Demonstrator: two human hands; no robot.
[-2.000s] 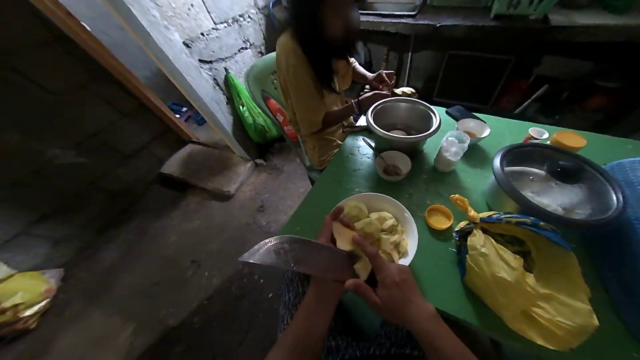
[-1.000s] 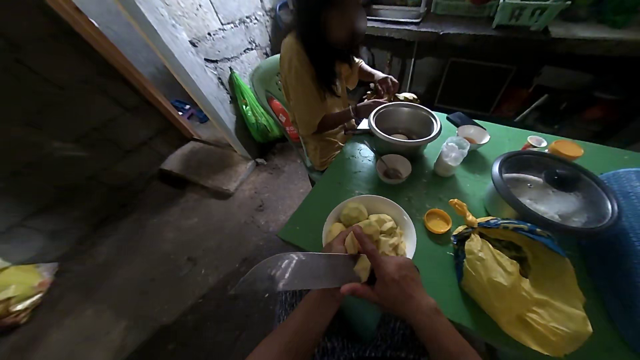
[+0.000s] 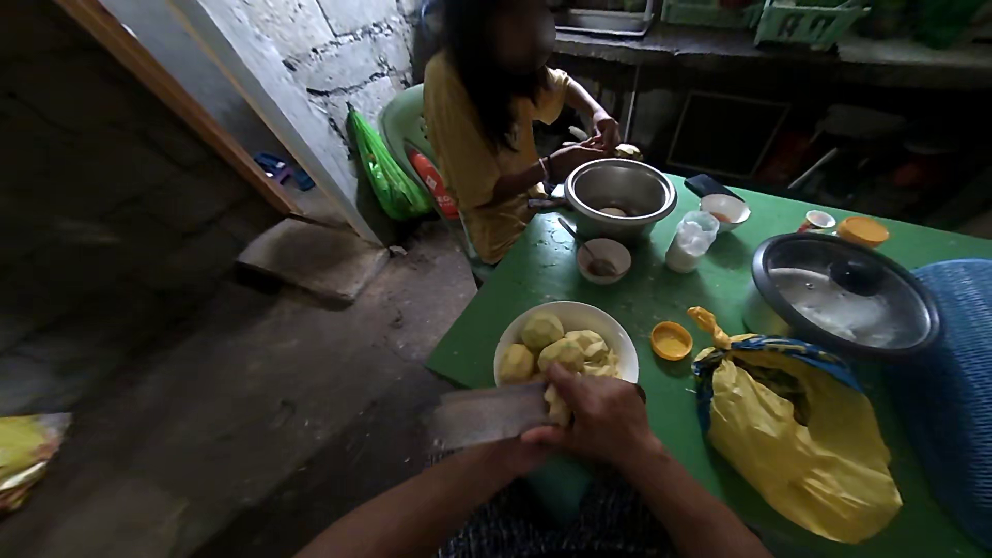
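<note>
My right hand (image 3: 608,415) grips a broad-bladed knife (image 3: 492,415), whose blurred blade points left past the bowl's near edge. Behind the blade, my left hand (image 3: 515,457) is mostly hidden; a pale peeled piece of fruit or vegetable (image 3: 556,407) lies between the hands, apparently in its fingers. Just beyond them stands a white bowl (image 3: 626,341) on the green table (image 3: 496,333). It holds several peeled, rounded yellow-green pieces (image 3: 542,332) and thin pale slices (image 3: 603,364). The right fingers partly cover the bowl's near side.
A person (image 3: 473,132) works behind a metal pot (image 3: 620,201). Nearby are a small bowl with a spoon (image 3: 604,261), a plastic jar (image 3: 691,242) and an orange lid (image 3: 671,341). Rightward lie a yellow plastic bag (image 3: 806,449) and a glass-lidded pot (image 3: 845,294).
My left hand has moved down from the bowl's left rim to behind the blade. More of the rounded peeled pieces in the bowl show now.
</note>
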